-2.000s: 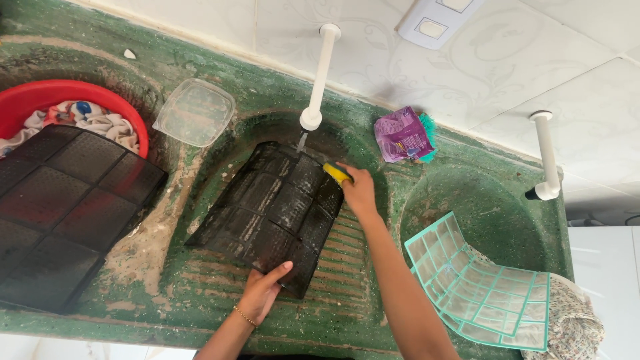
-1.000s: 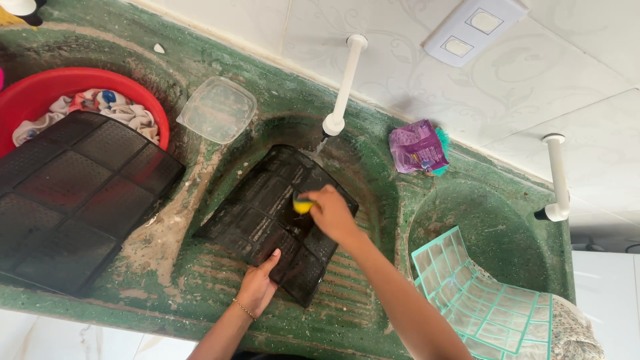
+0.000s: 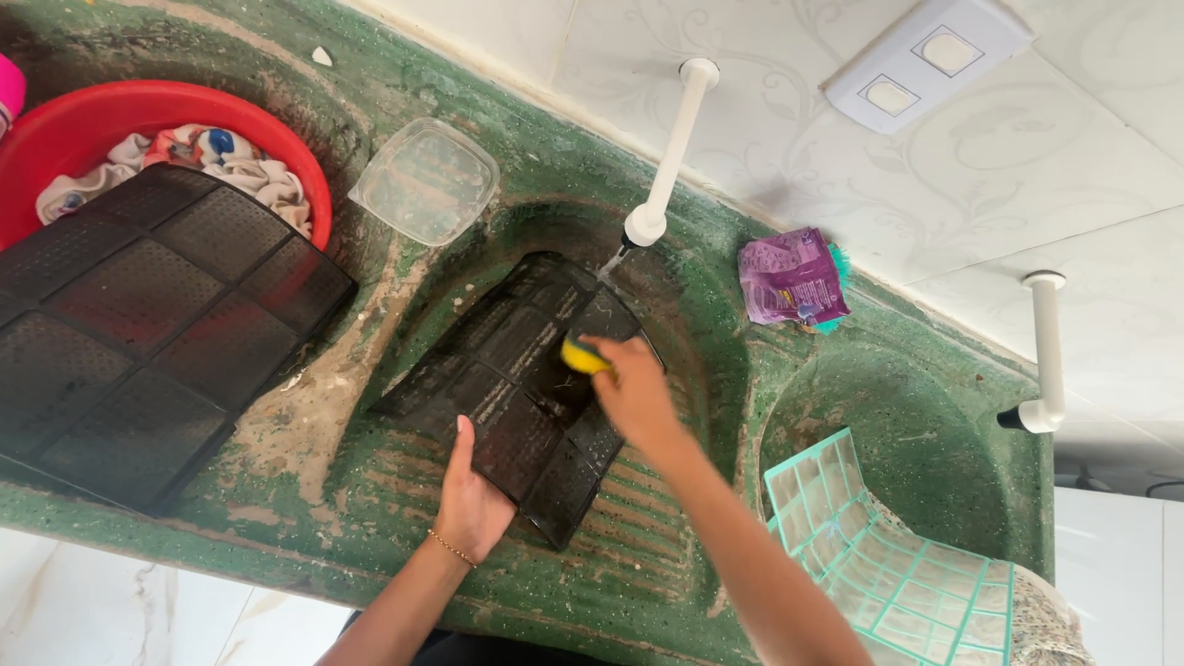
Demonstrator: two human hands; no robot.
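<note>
A black plastic mesh air filter (image 3: 518, 370) lies tilted in the middle basin of the green sink, over its ribbed washboard. My left hand (image 3: 472, 504) grips the filter's near edge, thumb on top. My right hand (image 3: 638, 393) holds a yellow sponge (image 3: 585, 355) with a dark side against the filter's right part. Water runs from the white pipe tap (image 3: 645, 225) onto the filter's far edge. Another black mesh filter (image 3: 139, 324) rests at the left, partly over a red basin (image 3: 314, 185) of cloths.
A clear plastic container (image 3: 427, 180) stands behind the left side. A purple packet (image 3: 794, 276) lies over something teal near the wall. At the right, a teal-framed filter (image 3: 897, 564) leans on the right basin's edge beside a speckled cloth (image 3: 1045, 615), below a second white pipe tap (image 3: 1047, 351).
My right hand with the sponge has moved from the filter's far right corner, beside the tap, nearer the filter's middle. The left hand still holds the near edge.
</note>
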